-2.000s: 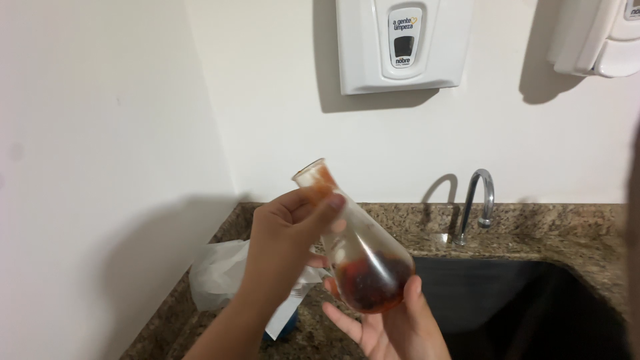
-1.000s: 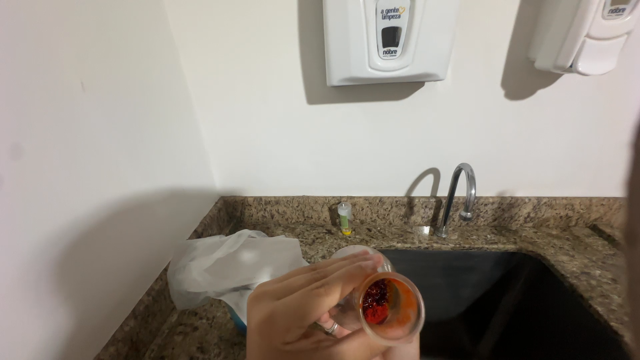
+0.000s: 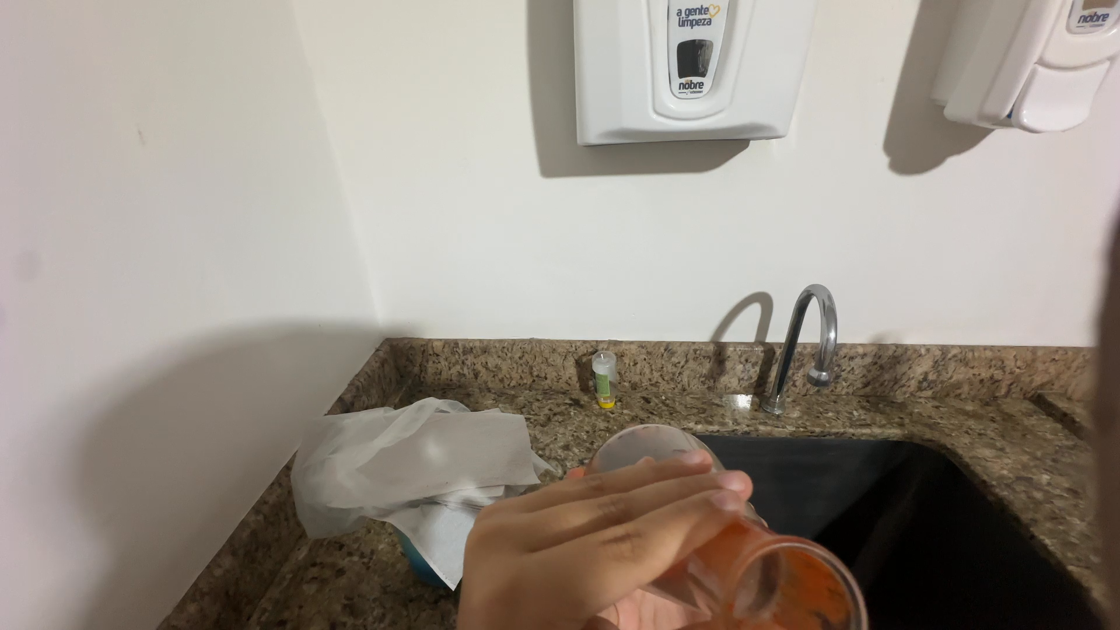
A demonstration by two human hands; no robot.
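Note:
A glass conical flask (image 3: 744,556) with orange-red residue is tilted, its mouth at the lower right and its base at the upper left. My left hand (image 3: 604,534) lies across the flask from above, fingers wrapped over the glass. Beneath the flask my right hand (image 3: 643,608) shows only in part, its palm against the glass and mostly hidden by the left hand. The flask is above the granite counter, by the left edge of the black sink.
A black sink (image 3: 866,464) with a chrome faucet (image 3: 801,341) lies right. A small capped bottle (image 3: 605,380) stands near the backsplash. White plastic and paper (image 3: 420,455) cover a blue container (image 3: 420,558) at left. Dispensers (image 3: 691,114) (image 3: 1032,74) hang on the wall.
Two seconds ago the flask was held with its neck toward the upper left and dark red contents in its base. Its mouth has since swung to the lower right.

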